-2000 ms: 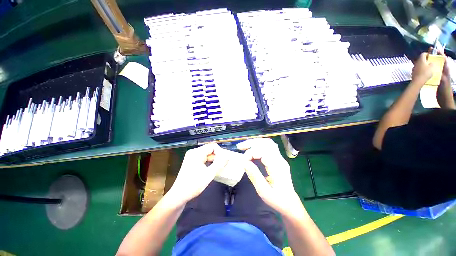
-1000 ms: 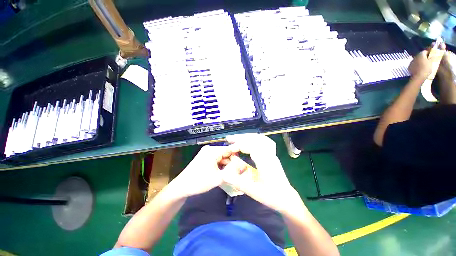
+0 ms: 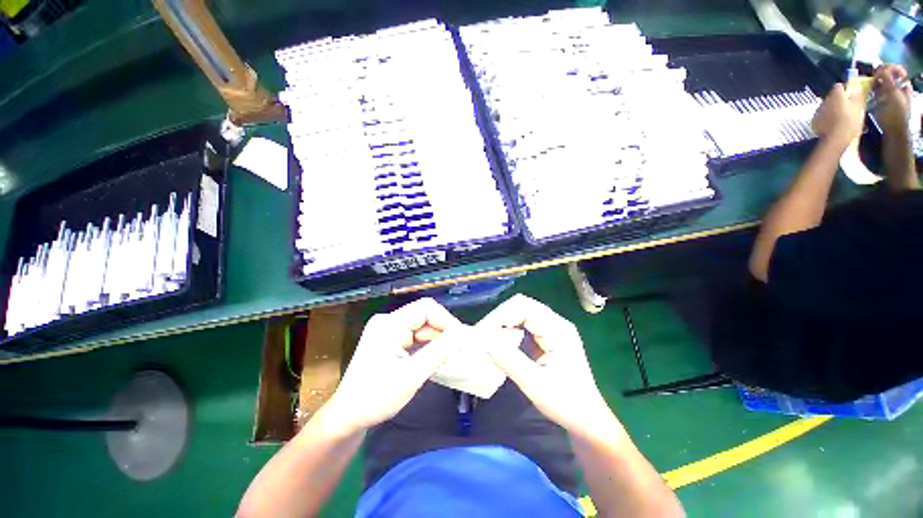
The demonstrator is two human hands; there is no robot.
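Note:
A small pale sheet (image 3: 472,372), washed out by glare, is held over the lap between both hands. My left hand (image 3: 397,356) pinches its left side with thumb and bent fingers. My right hand (image 3: 536,354) pinches its right side. The fingertips of both hands are close together near the sheet's top edge. Whether a tiny label or a tube is also at the fingertips cannot be told. Two black trays, a left one (image 3: 410,261) and a right one (image 3: 627,214), stand on the bench in front, filled with white tubes.
A partly filled black tray (image 3: 101,187) stands at left, another (image 3: 749,71) at right. A white paper (image 3: 263,162) lies beside the left tray. Below are a cardboard box (image 3: 326,349) and a round grey base (image 3: 147,425). Another person in black (image 3: 820,304) works at right.
One second ago the hands overlapped around the sheet; now they are apart and the sheet shows between them. The view has shifted slightly. The other person's hands have moved.

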